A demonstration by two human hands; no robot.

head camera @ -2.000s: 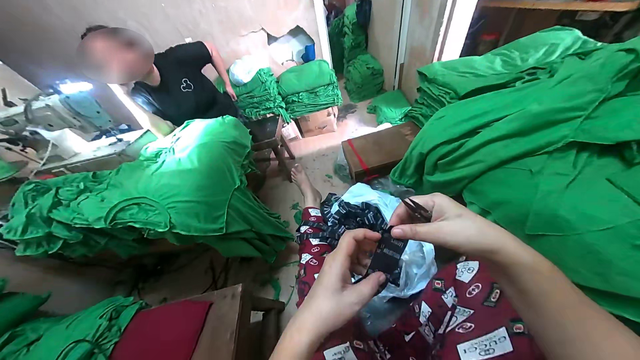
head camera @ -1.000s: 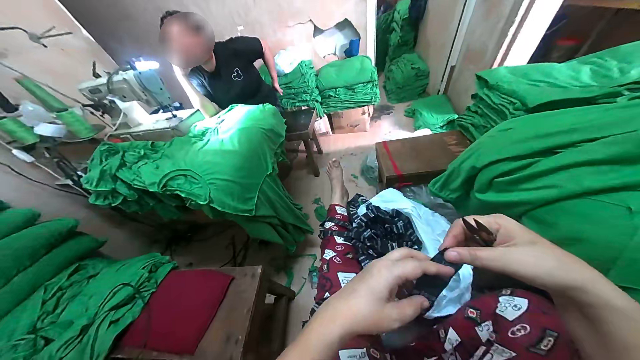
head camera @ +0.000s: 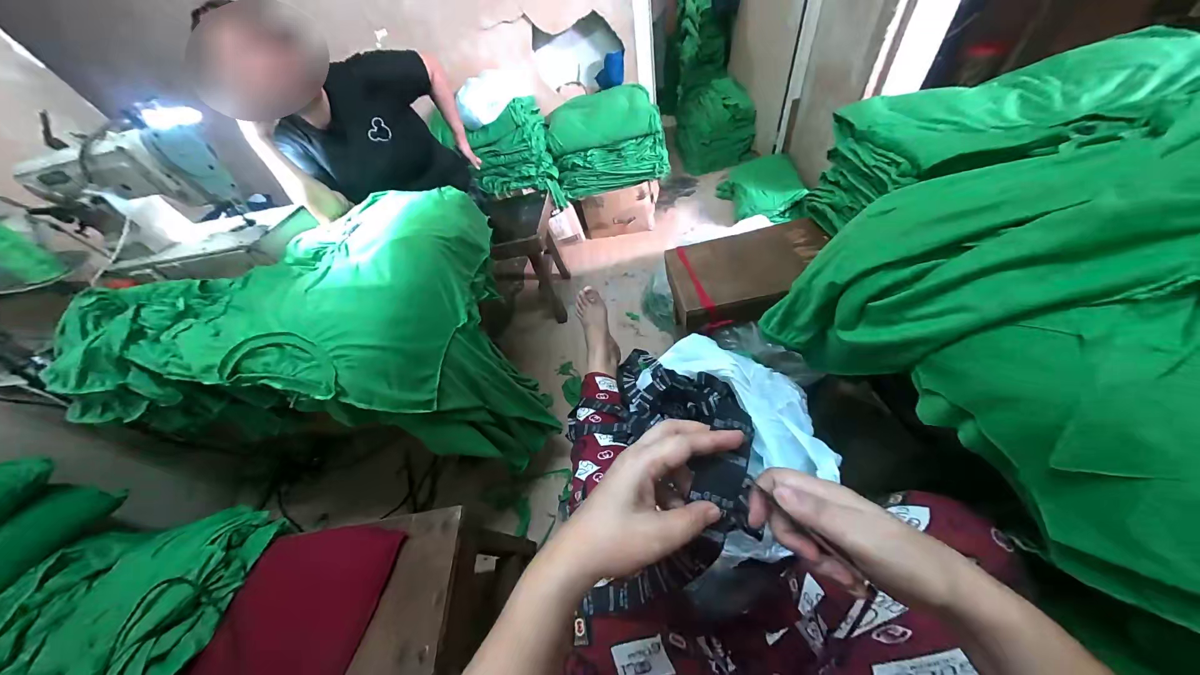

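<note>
My left hand (head camera: 647,502) holds black fabric labels (head camera: 720,478) with pale writing between its thumb and fingers. Close beside it on the right, my right hand (head camera: 816,525) has its fingertips at the edge of those labels and keeps thread snips (head camera: 825,542), partly hidden, in its palm. More of the label strip (head camera: 689,398) lies bunched over my lap, on a white plastic bag (head camera: 773,412). Patterned maroon trousers (head camera: 947,553) cover my legs beneath.
Green garments (head camera: 375,309) are heaped at left, others (head camera: 1050,244) at right. A person (head camera: 384,131) leans by a sewing machine (head camera: 141,169). A wooden bench (head camera: 412,581) with maroon cloth (head camera: 300,600) stands lower left, a brown box (head camera: 750,272) ahead, and stacked green garments (head camera: 609,136) at the back.
The snips' blades stood up above my right hand a second ago; now they point down under it. My hands have parted slightly, and the labels show between them. The view has shifted.
</note>
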